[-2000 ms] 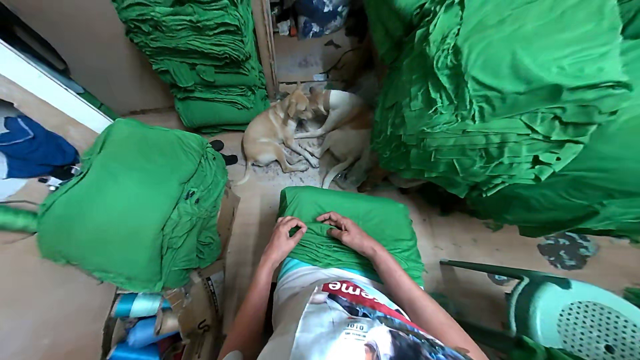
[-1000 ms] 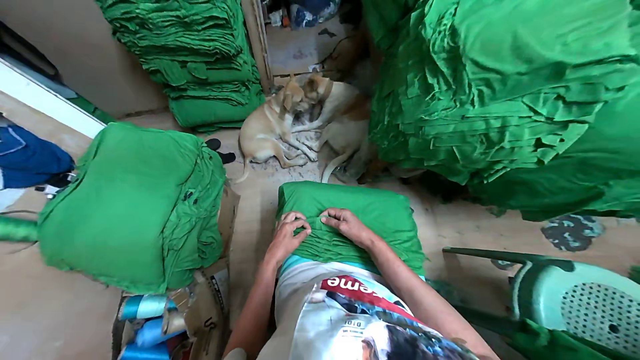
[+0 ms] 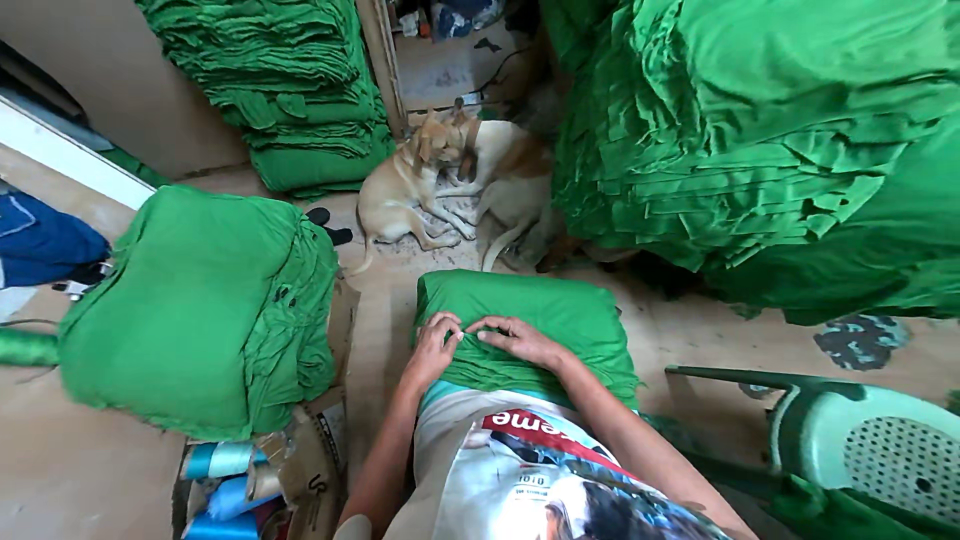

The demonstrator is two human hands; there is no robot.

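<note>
A stack of folded green fabric [image 3: 525, 296] lies in front of my body, its near edge against the printed shirt [image 3: 480, 457]. My left hand [image 3: 437, 341] is on the stack's left part, thumb and forefinger close together near a tiny pale spot; what they pinch is too small to tell. Just to the right, my right hand [image 3: 517, 339] rests over the same fabric with its fingers bent and the forefinger reaching toward the left thumb. The fingertips of the two hands nearly meet. Whether the right fingers hold anything is unclear.
Another green fabric pile [image 3: 187, 300] stands at left above a cardboard box [image 3: 319, 457] of thread spools [image 3: 229, 459]. Taller green stacks [image 3: 300, 82] rise at back left and right [image 3: 750, 150]. Dogs [image 3: 409, 187] lie on the floor ahead. A green plastic chair [image 3: 817, 427] is at right.
Both hands stay over the green stack, with only small shifts of the fingers. The dogs' heads have moved a little.
</note>
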